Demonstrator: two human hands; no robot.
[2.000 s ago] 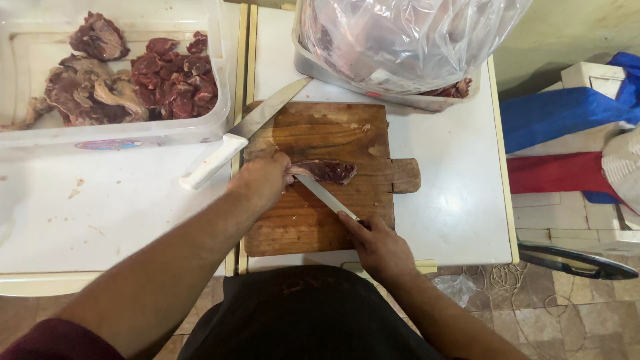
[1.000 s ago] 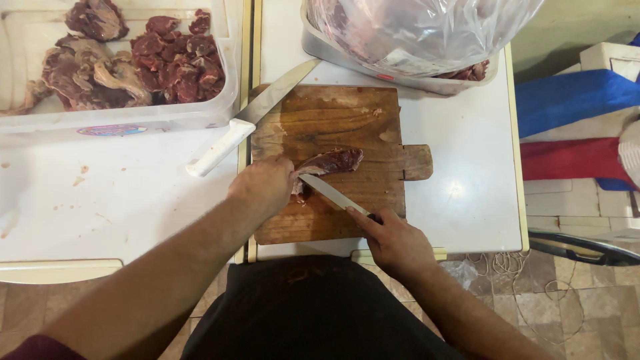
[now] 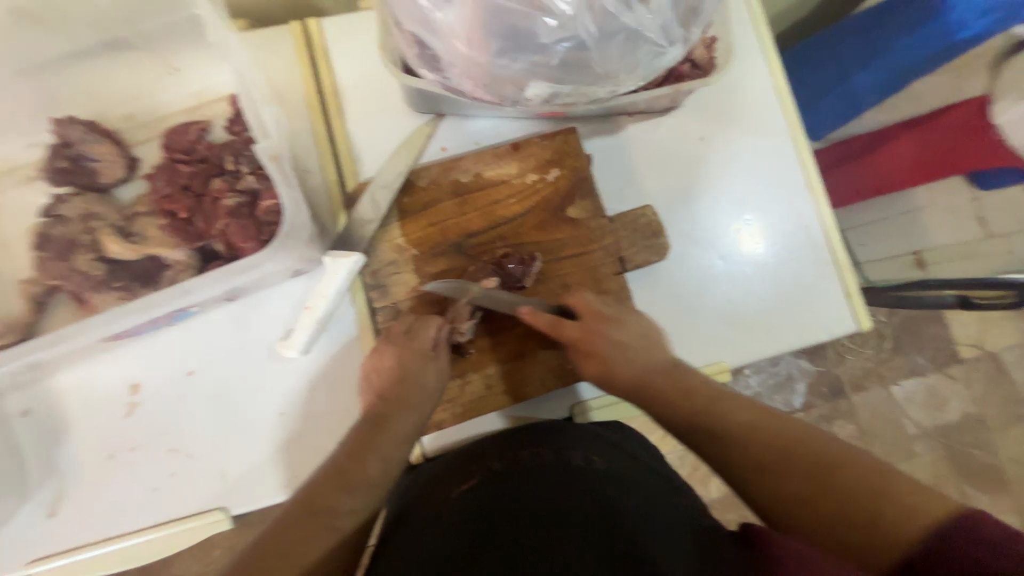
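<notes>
My right hand (image 3: pixel 612 340) grips a kitchen knife (image 3: pixel 488 296) whose blade points left across a piece of raw meat (image 3: pixel 512 270). The near end of that meat is pinched in my left hand (image 3: pixel 410 358), whose fingertips are close to the blade and slightly blurred. Under both lies a wooden cutting board (image 3: pixel 512 192) with a short handle on its right side. A larger knife with a white handle (image 3: pixel 322 304) rests against the board's left edge, its blade pointing away from me.
At the left stands a translucent plastic tub (image 3: pixel 288 184) holding cut raw meat (image 3: pixel 212 188) and larger pieces. Behind the board, a tray (image 3: pixel 552 109) holds meat under a clear plastic bag (image 3: pixel 552 48). Blue cloth (image 3: pixel 888 60) and red cloth (image 3: pixel 920 148) are beyond the right table edge.
The view has turned. The knife in my right hand now lies more nearly level across the meat, its tip further past it to the left. My left hand still holds the meat's end.
</notes>
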